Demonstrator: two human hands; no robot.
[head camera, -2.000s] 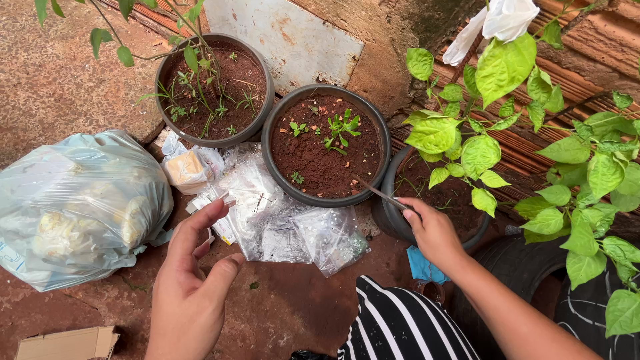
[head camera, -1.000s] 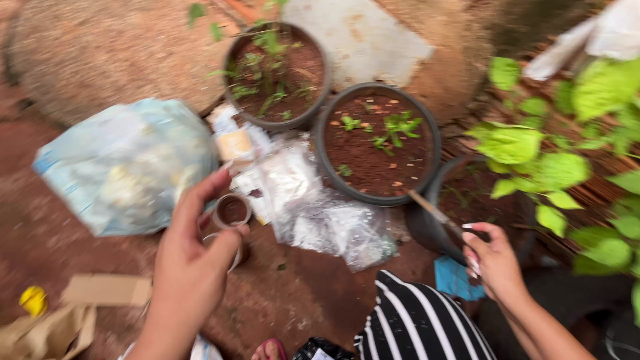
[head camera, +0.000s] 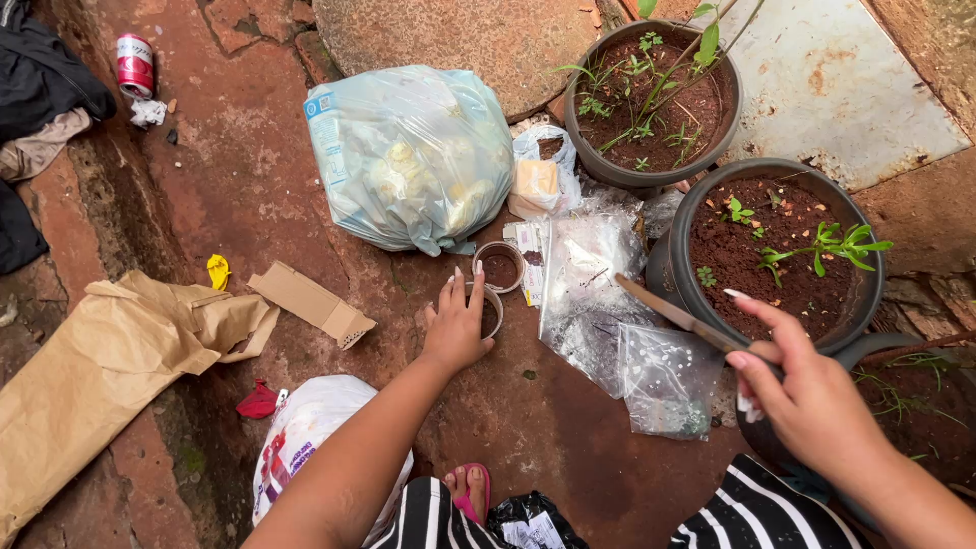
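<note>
My left hand (head camera: 455, 320) is down at a tape-roll-like ring (head camera: 494, 311), its fingers over the ring's left side; whether it grips the ring cannot be told. A second such ring (head camera: 520, 267) lies just above it on the ground. In my right hand (head camera: 785, 366) is a knife (head camera: 671, 311), its worn blade pointing up and left, over the edge of the plastic bags and near a dark round pot (head camera: 679, 263). That pot holds reddish soil (head camera: 801, 293) and a small green succulent-like plant (head camera: 839, 245).
Clear plastic bags (head camera: 583, 293) lie between the rings and pot. A full bluish plastic bag (head camera: 408, 160) stands behind. Another planted pot (head camera: 656, 179) is at the top right. Brown paper (head camera: 114, 374), cardboard (head camera: 309, 301), a white bag (head camera: 305, 435) and a can (head camera: 135, 65) lie to the left.
My left hand, raised and holding nothing before, has come down to the rings. The knife's tip has moved from the pot's lower rim to above the plastic bags. The view has shifted left.
</note>
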